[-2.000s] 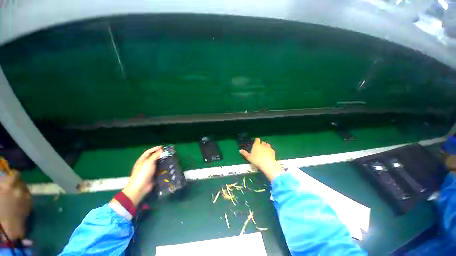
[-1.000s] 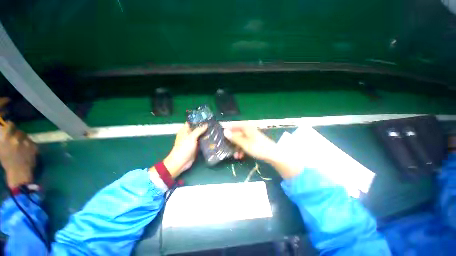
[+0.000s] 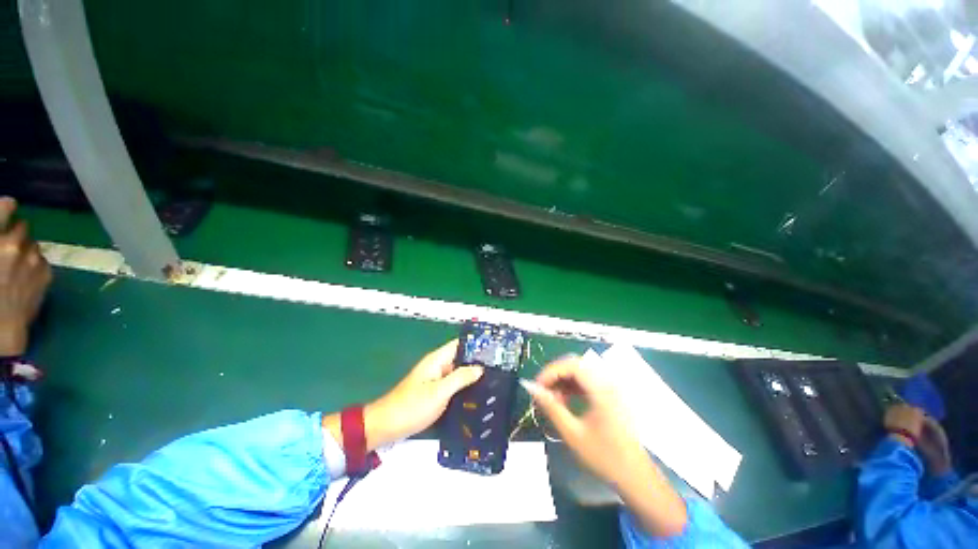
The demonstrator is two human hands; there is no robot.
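Observation:
A black phone unit (image 3: pixel 479 418) stands out over the white sheet (image 3: pixel 408 495), its blue-silver board end away from me and small orange marks on its lower part. My left hand (image 3: pixel 413 402), with a dark red wrist strap, holds it by the left edge, thumb on its face. My right hand (image 3: pixel 590 418) is just right of the unit, thumb and index finger curled close together; I cannot tell whether they pinch something small. Thin tan strips (image 3: pixel 528 424) show on the bench between unit and right hand, partly hidden.
Phones (image 3: pixel 498 270) lie on the green belt behind the whitish edge strip (image 3: pixel 322 293). Slanted white sheets (image 3: pixel 670 418) lie at right, beside a black phone tray (image 3: pixel 799 413). A grey post (image 3: pixel 91 139) rises at left. Other people's hands are at far left (image 3: pixel 19 279) and far right (image 3: pixel 917 426).
The phone unit has come back from the belt edge to over the white sheet, in my left hand. My right hand has left the belt, touched the unit's right side, then moved slightly off it.

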